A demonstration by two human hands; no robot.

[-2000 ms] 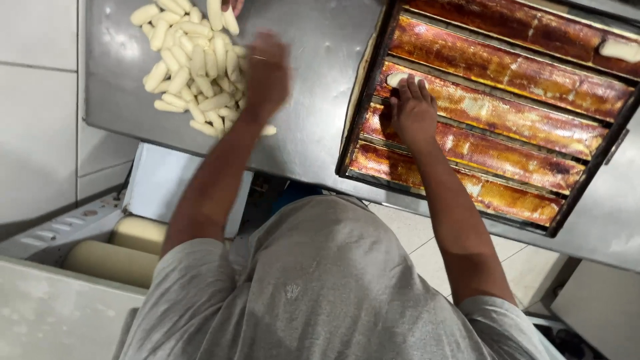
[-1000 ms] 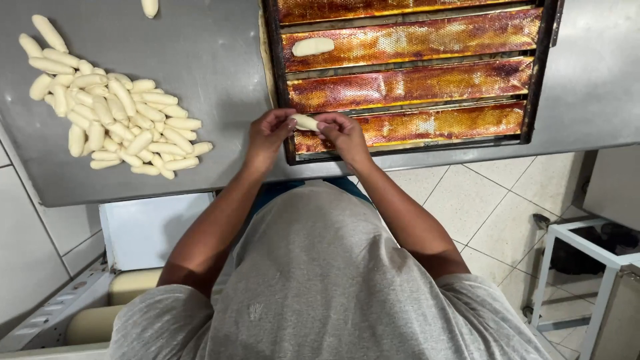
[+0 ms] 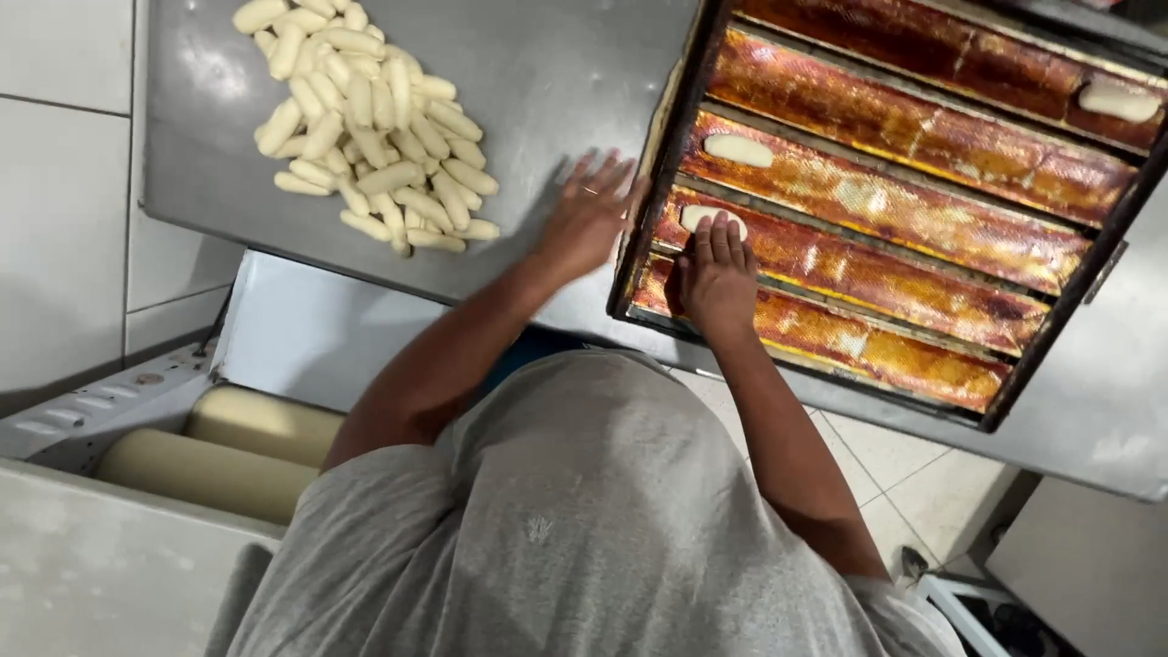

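My right hand (image 3: 721, 274) lies with its fingers over a pale dough piece (image 3: 701, 219) near the left end of a channel in the baking tray (image 3: 876, 205). My left hand (image 3: 589, 214), fingers spread and holding nothing, is over the metal table beside the tray's left edge. One channel further up, another dough piece (image 3: 738, 151) rests near the left end. A third dough piece (image 3: 1121, 100) sits at the upper right of the tray. Left of my left hand, a heap of finger-shaped dough pieces (image 3: 365, 128) lies on the table.
The steel table (image 3: 547, 82) runs under both heap and tray. At lower left stands a machine with pale rollers (image 3: 210, 465) and a white panel (image 3: 319, 319). A metal frame (image 3: 972, 611) is on the floor at lower right.
The dough piece held between both hands a second ago now lies in the tray under my right fingers. My left hand has let go and moved apart from it. The view has turned.
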